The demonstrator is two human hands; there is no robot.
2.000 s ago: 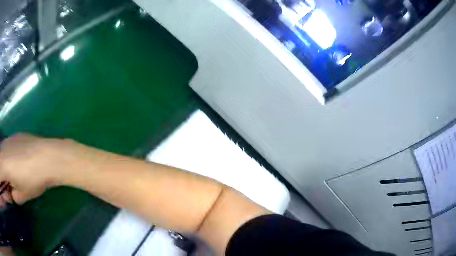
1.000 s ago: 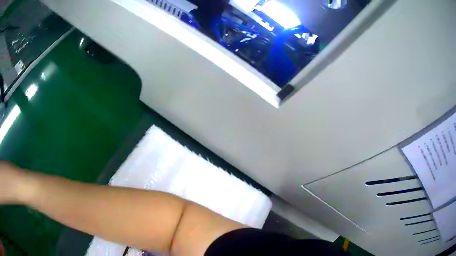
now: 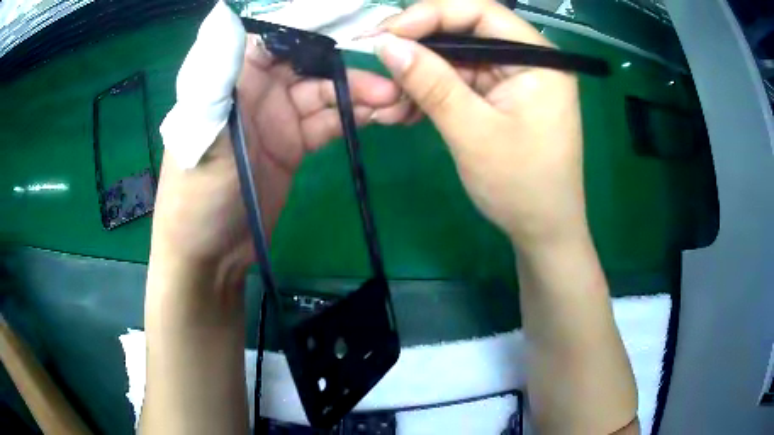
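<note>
A thin black phone frame (image 3: 361, 183) hangs tilted in front of me, its solid perforated panel (image 3: 344, 357) at the lower end. My left hand (image 3: 284, 119), with loose white coverings (image 3: 204, 89) on the thumb and fingers, holds its upper end. My right hand (image 3: 509, 127) grips a slim black pen-like tool (image 3: 526, 56). The tool's pale tip is at the frame's upper right corner; whether it touches cannot be told.
Another black frame (image 3: 100, 153) lies on the green surface (image 3: 441, 229) at the left. A dark part (image 3: 670, 127) lies at the right. More frames rest on the white mat (image 3: 475, 374). A grey machine (image 3: 730, 297) stands right. A forearm (image 3: 38, 382) shows lower left.
The view has swung left from the machine to the green surface. Both hands are now in view with the frame and tool; before, mainly one outstretched arm showed.
</note>
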